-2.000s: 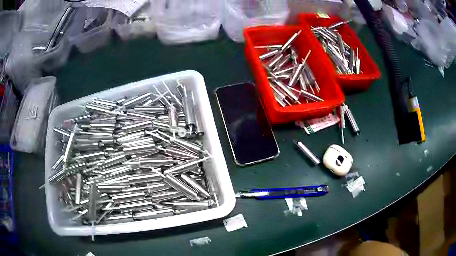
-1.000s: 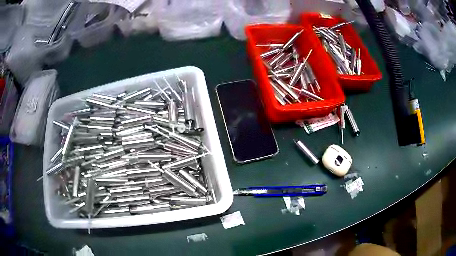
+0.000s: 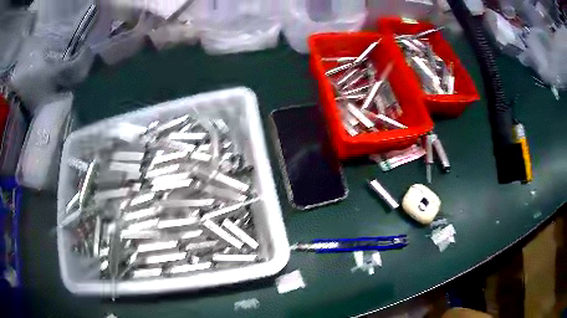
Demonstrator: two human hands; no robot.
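Note:
A white rectangular tub (image 3: pixel 271 205) heaped with silver rod cylinders (image 3: pixel 177 199) stands at the left centre of the dark green mat; the picture is blurred there. A slim blue hand tool (image 3: pixel 360 243) lies flat just right of the tub's lower right corner, its silver end towards the tub. A loose cylinder (image 3: pixel 383 194) lies above the tool, beside a small white rounded case (image 3: pixel 421 204). Neither my left hand nor my right hand is clearly in view. A pale rounded shape at the bottom right edge cannot be made out.
A smartphone (image 3: pixel 309 155) lies right of the tub. Two red bins (image 3: pixel 385 142) (image 3: pixel 454 106) hold cylinders, with a printed label and loose cylinders below them. A black ribbed hose (image 3: pixel 491 81) runs down the right. Clear plastic boxes (image 3: pixel 239 31) line the back. Plastic scraps (image 3: pixel 290 281) lie near the front edge.
The whole view has shifted slightly, with things a little lower in the picture, and is more blurred. Nothing on the mat has clearly moved.

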